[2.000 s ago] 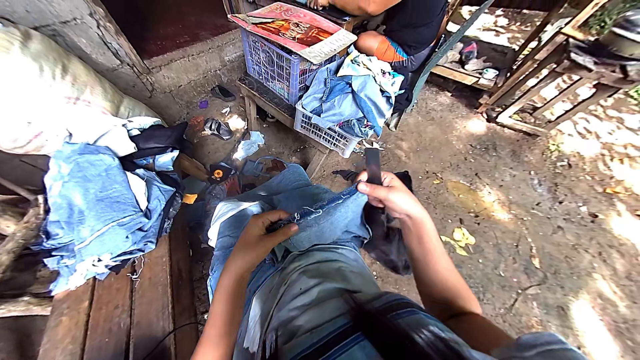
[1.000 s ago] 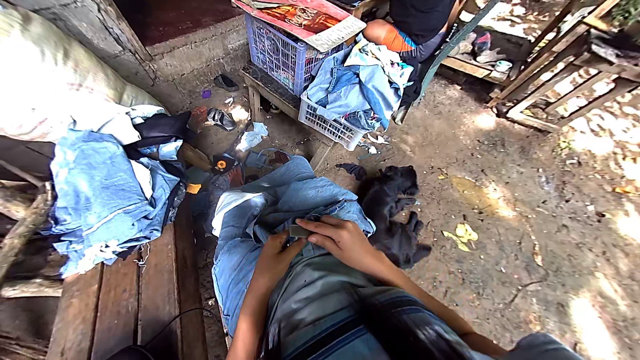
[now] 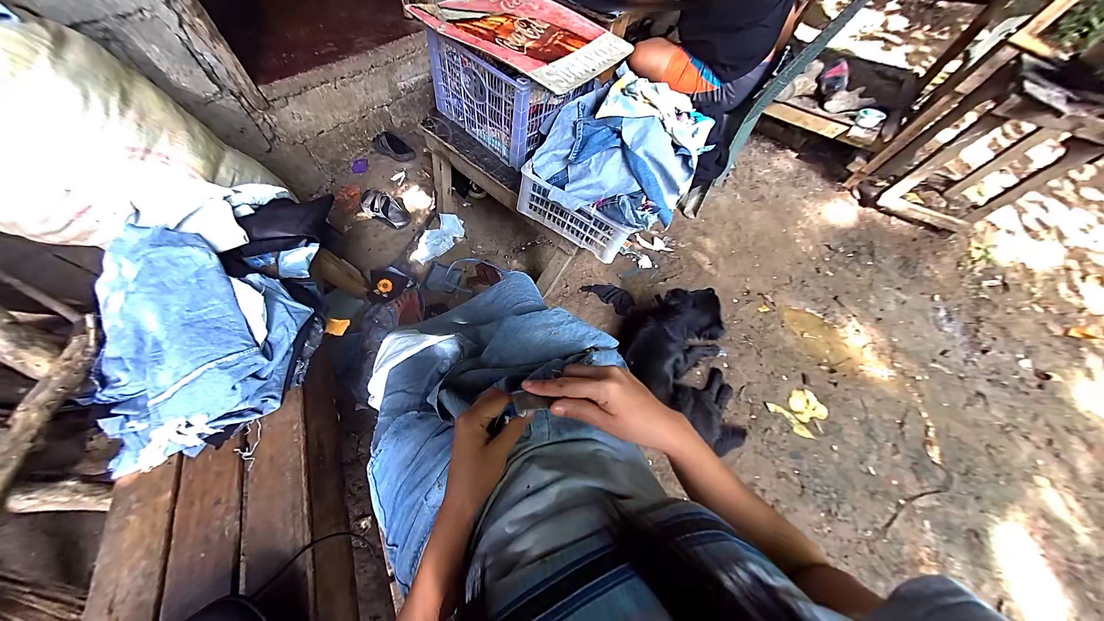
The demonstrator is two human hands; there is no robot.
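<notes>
Blue denim cloth (image 3: 517,332) lies bunched across my lap and hangs down on the left side. My left hand (image 3: 485,435) pinches a fold of it between thumb and fingers. Close against it, my right hand (image 3: 604,401) holds a small flat dark blade-like piece (image 3: 530,401) at the fold, its far end near my left fingertips. The exact kind of tool cannot be told. My fingers partly hide the cloth edge between both hands.
Denim pieces (image 3: 190,336) are heaped on a wooden bench (image 3: 211,517) at left, beside a large sack (image 3: 95,129). A black dog (image 3: 681,345) lies on the ground. Ahead stand a blue crate (image 3: 483,99) and a white basket (image 3: 573,220) of denim. A seated person (image 3: 733,39) is beyond.
My hands were apart two seconds ago, with the dark piece upright in my right hand; now they are together over the cloth. The dog shows more fully than it did then.
</notes>
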